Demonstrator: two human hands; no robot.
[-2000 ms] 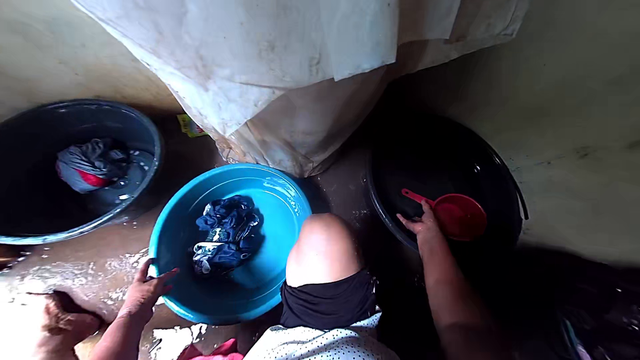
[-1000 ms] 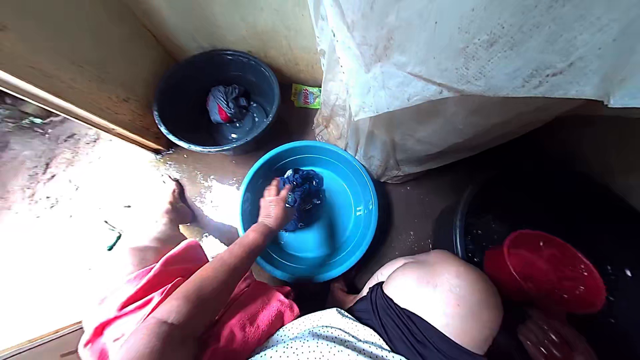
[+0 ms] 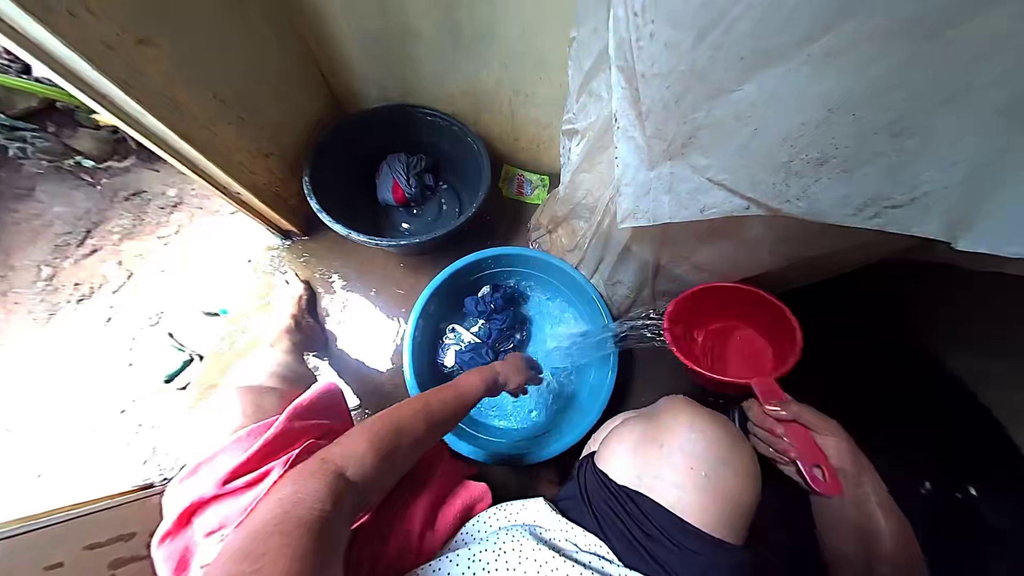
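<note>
My right hand (image 3: 792, 440) grips the handle of a red plastic dipper (image 3: 732, 332), tilted to the left. Water (image 3: 596, 344) streams from it into a blue plastic basin (image 3: 432, 304) in front of me. Inside the basin, wet dark blue clothes (image 3: 500, 320) with some white parts lie in the left half. Over the basin, beside the clothes and the falling water, my left hand (image 3: 516, 374) has its fingers loosely curled; whether it touches the cloth or water is unclear.
A black basin (image 3: 320, 192) with a bundled grey and red cloth (image 3: 400, 180) stands behind. Near it lies a green packet (image 3: 524, 184). Plastic sheeting (image 3: 760, 120) hangs at the back right. The dark container at right is mostly in shadow. A doorway opens at left onto sunlit ground (image 3: 88, 320).
The dipper, low at the right a second ago, is now raised beside the blue basin and pouring water. My left hand has moved off the clothes to their right.
</note>
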